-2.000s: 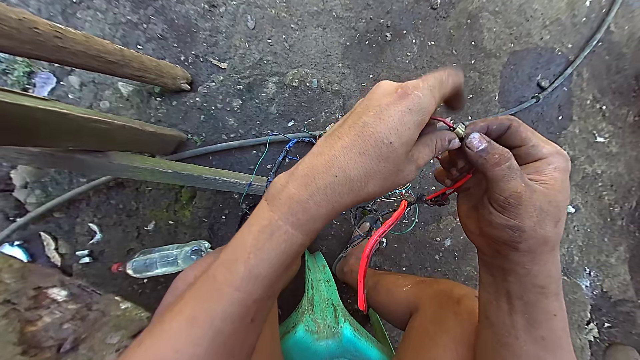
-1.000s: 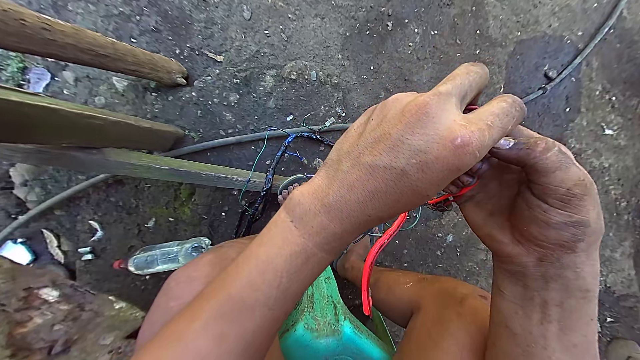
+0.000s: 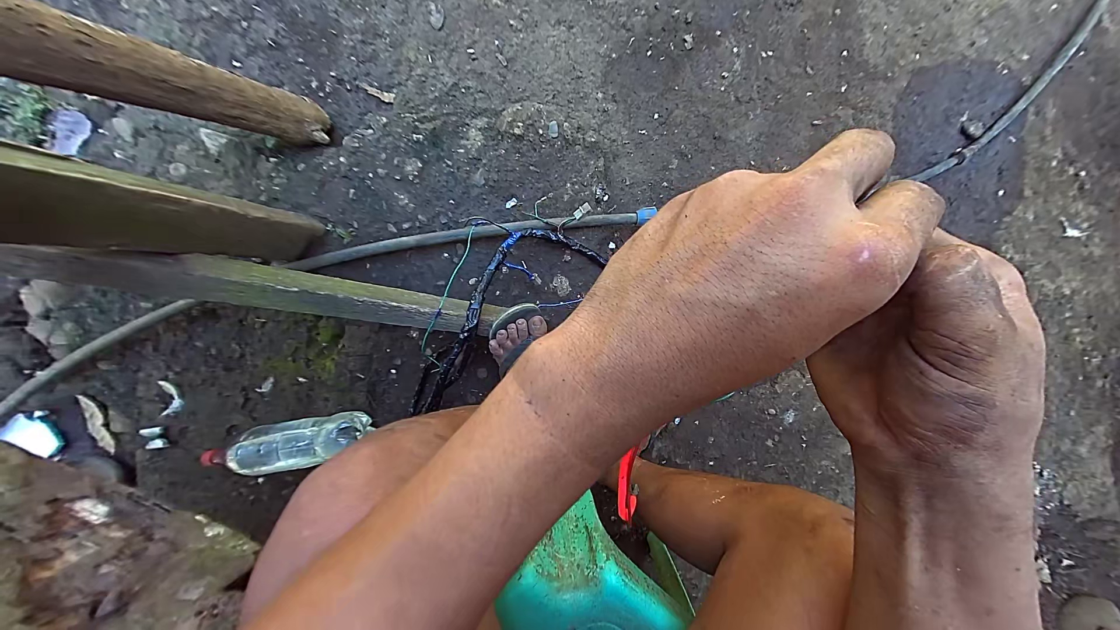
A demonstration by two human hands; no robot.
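My left hand [image 3: 761, 271] reaches across from the lower left, its fingers bent against my right hand [image 3: 945, 350]. The right hand is curled, palm turned inward; whatever lies between the fingertips is hidden. Below the left wrist shows a bright red curved strip [image 3: 627, 486], its upper part covered by my arm. A wiring harness [image 3: 479, 302] wrapped in black tape, with thin green and blue wires and small white connectors, lies on the ground left of the left hand, near a foot in a sandal [image 3: 518, 331].
Wooden posts [image 3: 175, 79] and planks [image 3: 219, 284] extend in from the left. A grey hose [image 3: 411, 243] crosses the rough ground [image 3: 490, 52]. A clear plastic bottle [image 3: 293, 444] with a red cap lies by my knee. A green plastic object [image 3: 586, 577] is between my legs.
Two seconds ago both hands pinched a small metal piece with red wire; it is now out of sight. My left hand has closed over the right fingertips, and less of the red strip shows.
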